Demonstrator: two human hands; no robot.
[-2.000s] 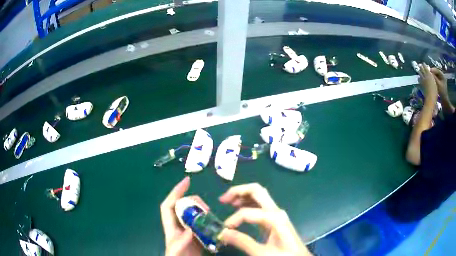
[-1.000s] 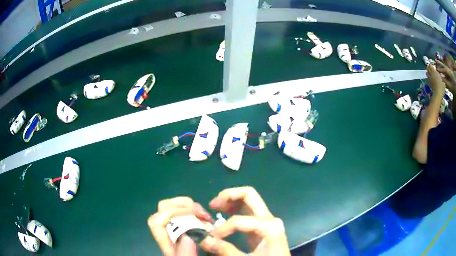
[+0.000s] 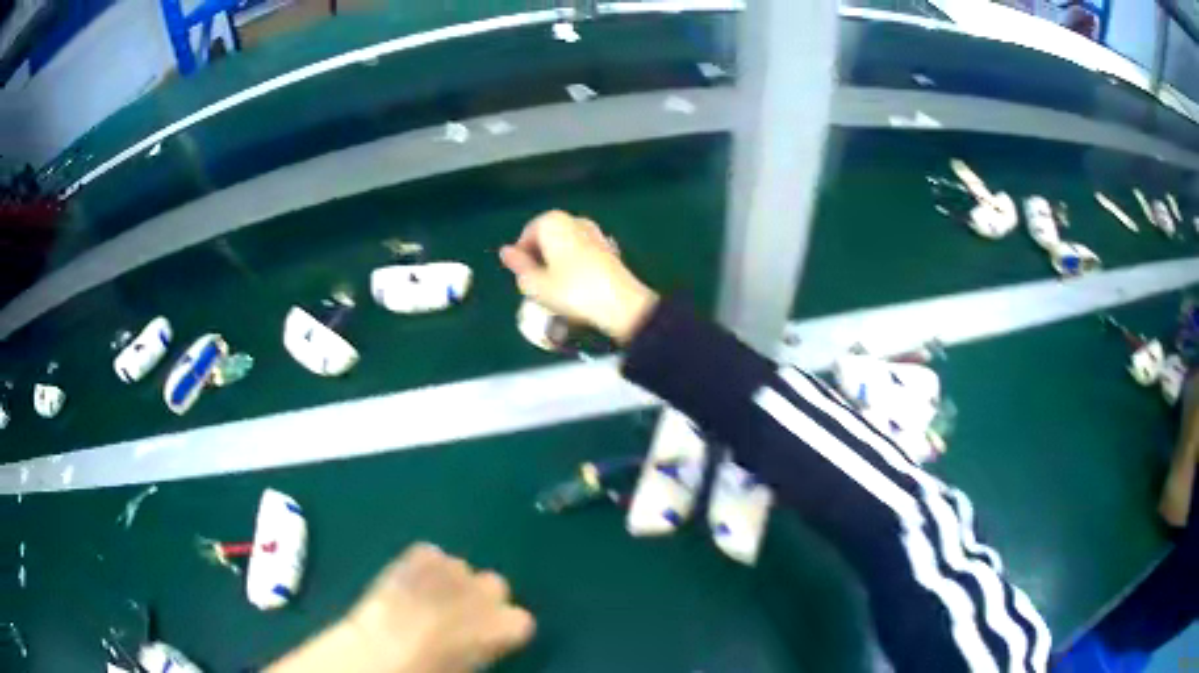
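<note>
My right hand [image 3: 572, 276] reaches over the rail, above the far belt, with its fingers curled. Just below it a white shell [image 3: 537, 324] lies partly hidden by the hand and wrist. My left hand [image 3: 441, 611] is low over the near green surface, back up, fingers curled under. Whether either hand holds anything is hidden. Two white shells with blue marks [image 3: 668, 476] lie under my striped right sleeve; a wired board [image 3: 579, 489] trails left from one.
A pale upright post [image 3: 778, 171] rises from the rail [image 3: 395, 418]. More wired shells lie on the far belt [image 3: 421, 287], at near left [image 3: 278, 550] and right of the post [image 3: 894, 394]. Another person's arm [image 3: 1181, 467] is at the right edge.
My hands have parted. The right has reached forward across the rail; the left has moved down and left. The shell they held together is no longer visible in them. The view has shifted left.
</note>
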